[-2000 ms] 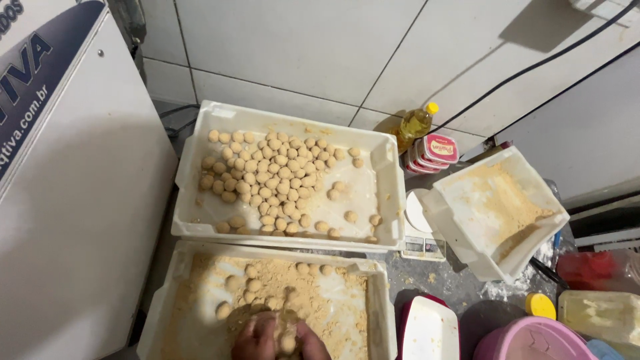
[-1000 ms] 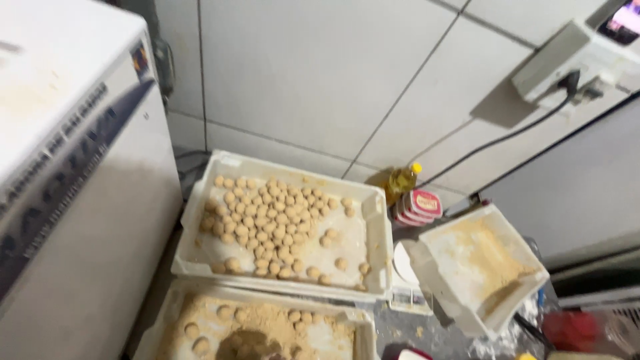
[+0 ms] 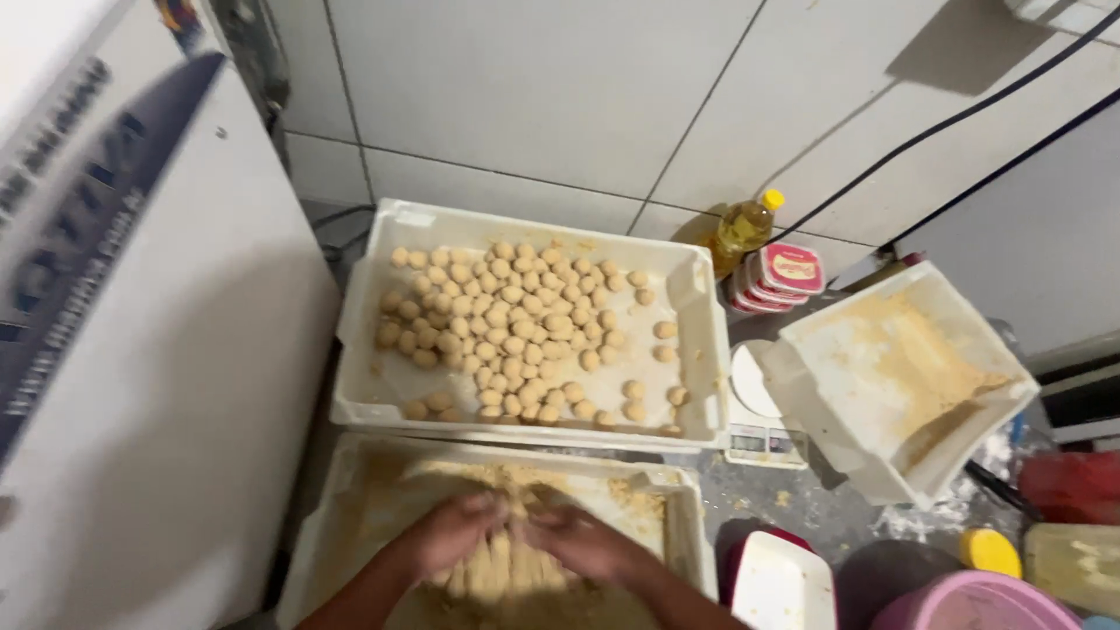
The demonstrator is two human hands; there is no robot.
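Observation:
Both my hands are low in the near white plastic tray (image 3: 700, 516), over light brown crumbs. My left hand (image 3: 459, 529) and my right hand (image 3: 573, 534) curve toward each other, fingertips close together, with blurred crumb-coated pieces between and below them. Whether either one grips a piece is not clear. Right behind stands the far white plastic tray (image 3: 719, 350), holding a pile of small round breaded balls (image 3: 525, 328), with a few loose ones along its right side.
Right of the trays are a kitchen scale (image 3: 766, 446), a tilted white bin with crumbs (image 3: 901, 367), an oil bottle (image 3: 744, 229), stacked red-lidded tubs (image 3: 792, 269), a white container (image 3: 783, 586) and a pink bowl (image 3: 954, 604). A white appliance (image 3: 219, 306) stands left, a tiled wall behind.
Two seconds ago my hands were close together with round balls around them in the near tray; now they are apart at the wrists over blurred pieces. The view has swung away and back.

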